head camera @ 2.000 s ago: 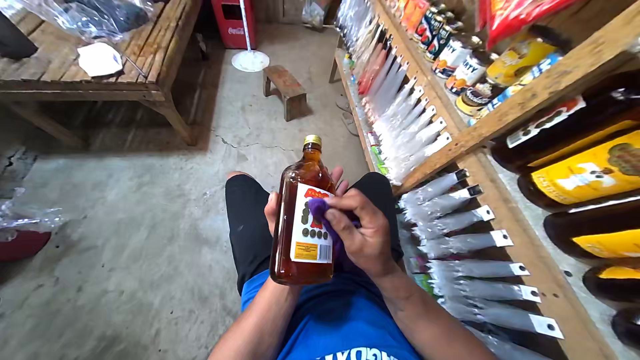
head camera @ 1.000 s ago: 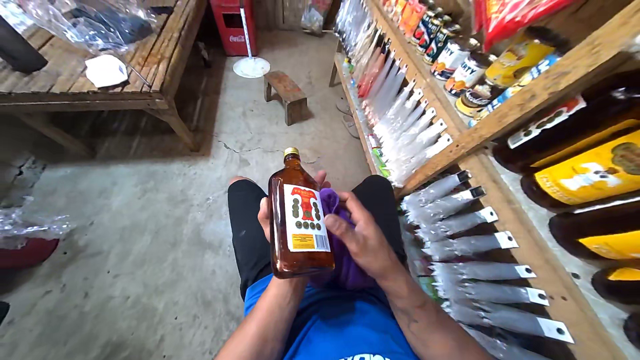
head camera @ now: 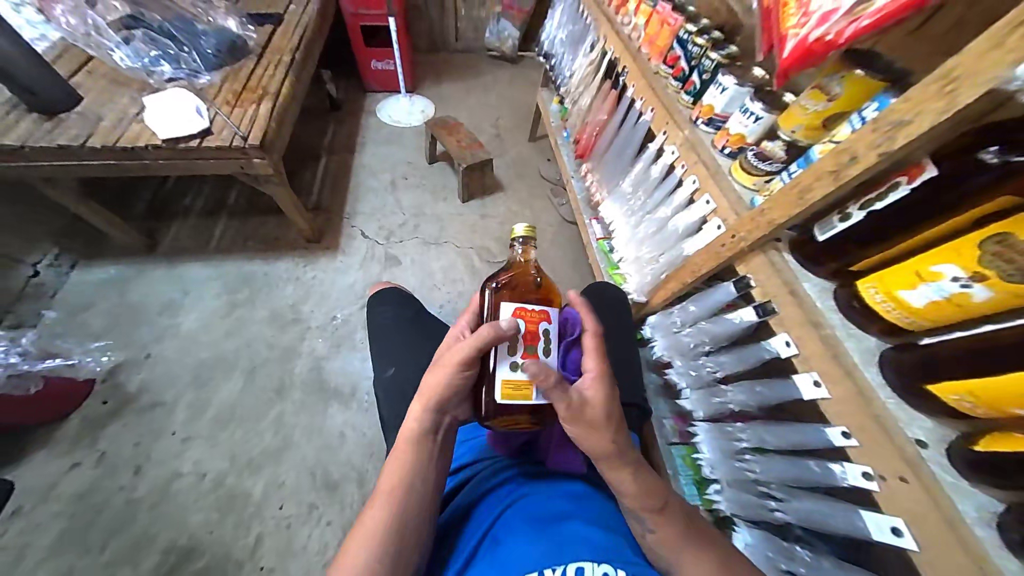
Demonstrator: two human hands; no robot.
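Observation:
A flat brown glass bottle (head camera: 520, 280) with a gold cap and a printed paper label stands nearly upright above my lap, held between both hands. My left hand (head camera: 458, 364) grips its left side, the thumb lying across the label. On the other side, my right hand (head camera: 582, 392) has its thumb on the label's lower right and its fingers raised beside the bottle. A purple cloth (head camera: 570, 340) is bunched behind the bottle and under my right hand, and part of it hangs over my blue shirt. The fingertips behind the bottle are hidden.
At my right, a wooden shelf (head camera: 832, 172) carries cans, large brown bottles (head camera: 952, 280) and hanging plastic packets (head camera: 768, 436). A small wooden stool (head camera: 462, 152) stands ahead on the concrete floor. A slatted wooden table (head camera: 264, 104) with plastic bags is at the left; a red crate (head camera: 388, 60) stands beyond.
My right hand was holding the purple cloth against the label two seconds ago; the cloth is now behind the bottle. My left thumb has come round onto the label, and the bottle is more upright.

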